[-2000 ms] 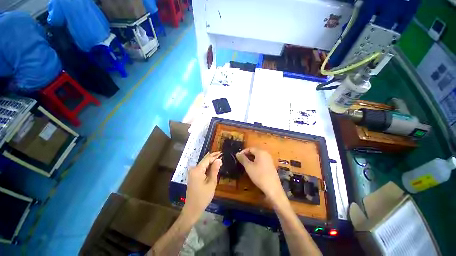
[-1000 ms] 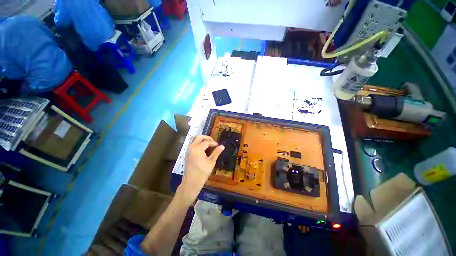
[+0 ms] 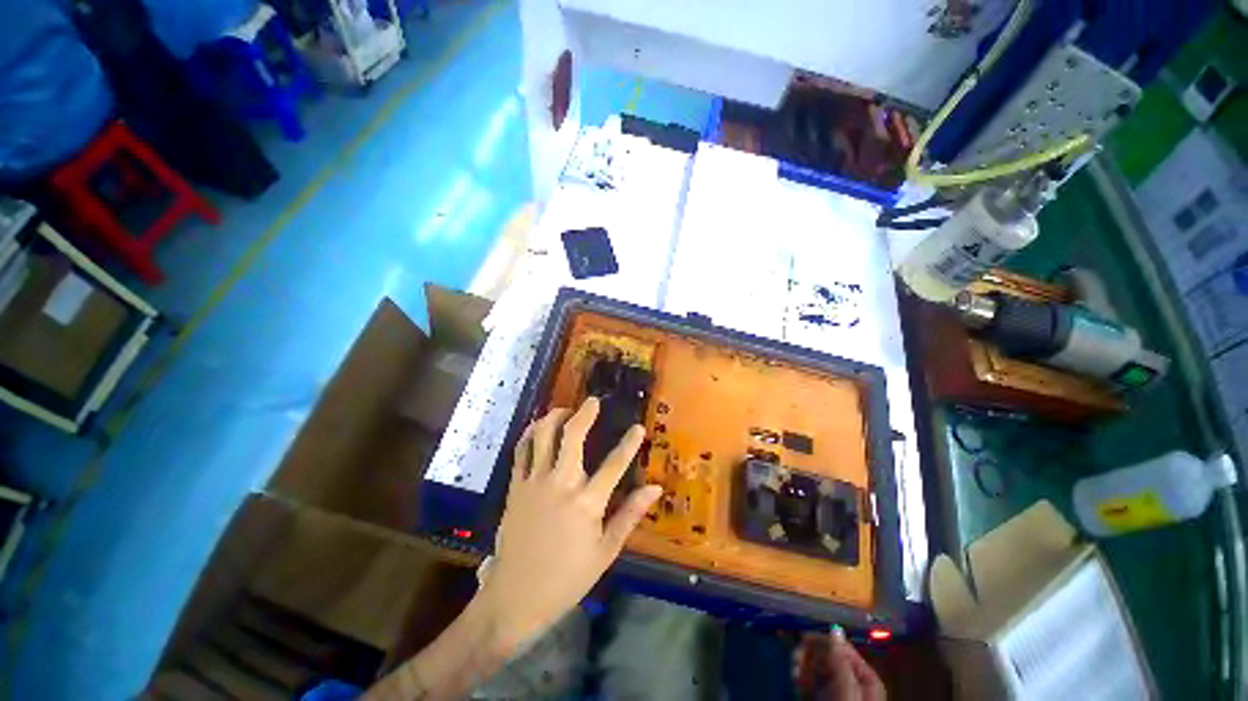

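The orange jig plate (image 3: pixel 712 397) with its thick dark frame lies on the white bed. My left hand (image 3: pixel 568 486) is spread over the black workpiece seat (image 3: pixel 623 390) at the plate's left, fingertips on or just above it; it hides the seat's lower part. Nothing shows held in it. A second black block (image 3: pixel 798 510) sits at the plate's right. My right hand (image 3: pixel 838 668) is at the bottom edge, partly cut off and dim, by the button lights on the front edge; its grip is unclear.
A glue syringe (image 3: pixel 972 240) with a yellow hose hangs at the right. A hot air gun (image 3: pixel 1074 336), a white bottle (image 3: pixel 1157 493) and an open carton (image 3: pixel 1020 562) stand right. A small black plate (image 3: pixel 590 252) lies behind the jig. An open brown carton (image 3: pixel 370 425) stands left.
My left hand has opened from a pinch and spread over the left seat. My right hand left the jig plate, was out of view, and now shows at the front edge.
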